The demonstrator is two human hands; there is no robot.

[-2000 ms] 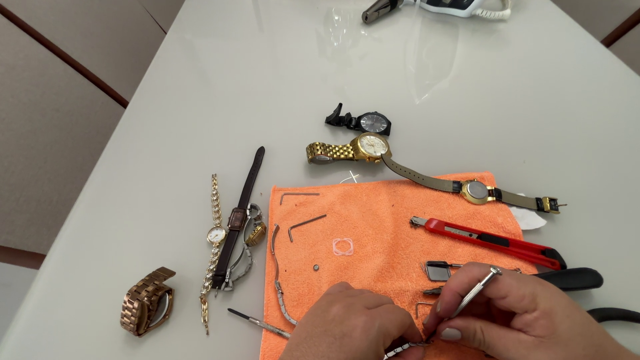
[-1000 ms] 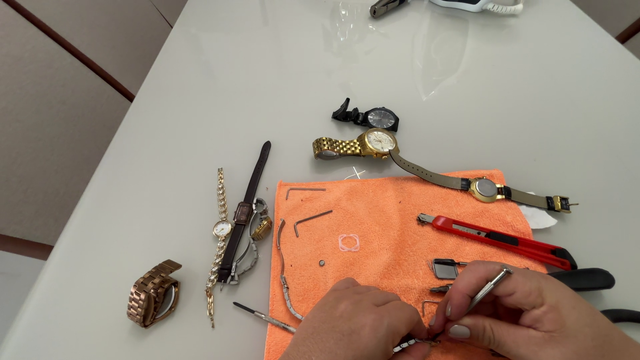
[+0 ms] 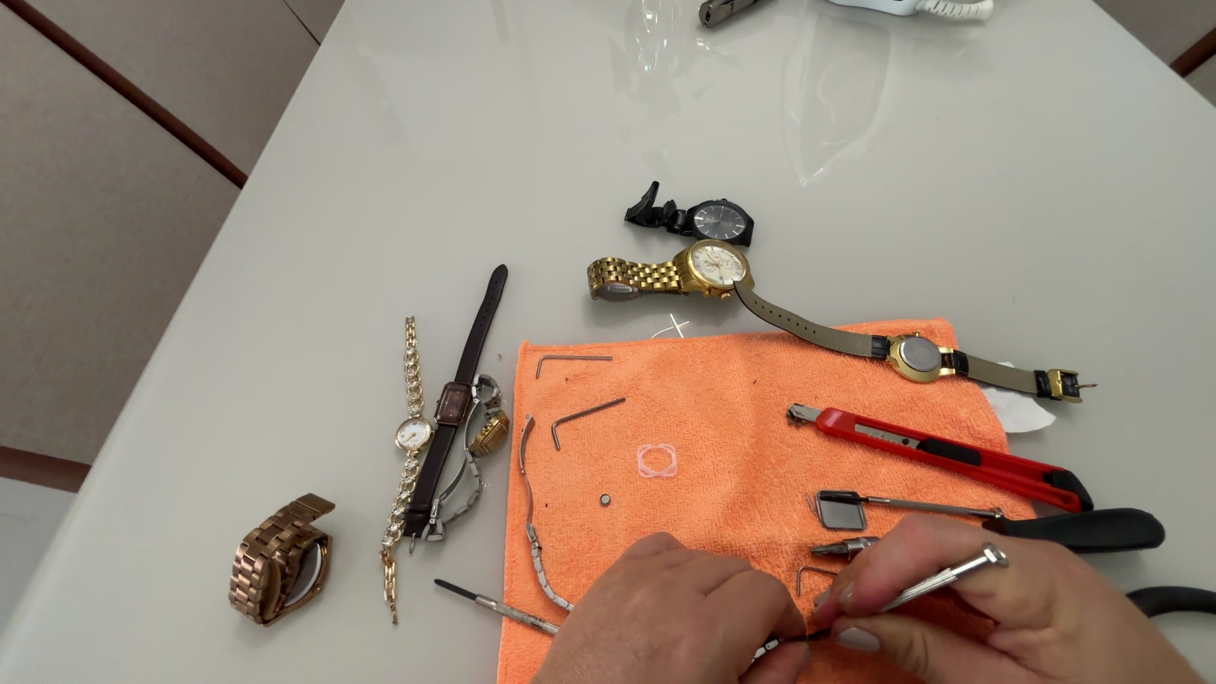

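Observation:
My right hand [image 3: 959, 608] grips a small metal precision screwdriver [image 3: 940, 579], its tip angled down toward my left fingers. My left hand [image 3: 674, 617] pinches a small silver metal piece, seemingly a watch bracelet [image 3: 766, 649], mostly hidden by the fingers. Both hands nearly touch over an orange cloth [image 3: 722, 399]. On the cloth lie two hex keys [image 3: 589, 410], a clear pink-edged ring gasket [image 3: 656, 461], a tiny round metal part [image 3: 605, 500] and a silver bracelet strip [image 3: 534, 541]. Another precision screwdriver [image 3: 513, 613] lies left of my left hand, partly on the cloth.
Right of centre are a red utility knife [image 3: 950, 456], a small square-headed tool [image 3: 842, 510] and black handles [image 3: 1092, 528]. Gold [image 3: 717, 266], black [image 3: 719, 220] and leather-strapped [image 3: 919, 357] watches lie behind; more watches [image 3: 454, 404], one rose-gold [image 3: 280, 565], lie left.
The screwdriver in my right hand has tilted lower. My left hand stays in about the same place, holding the silver piece.

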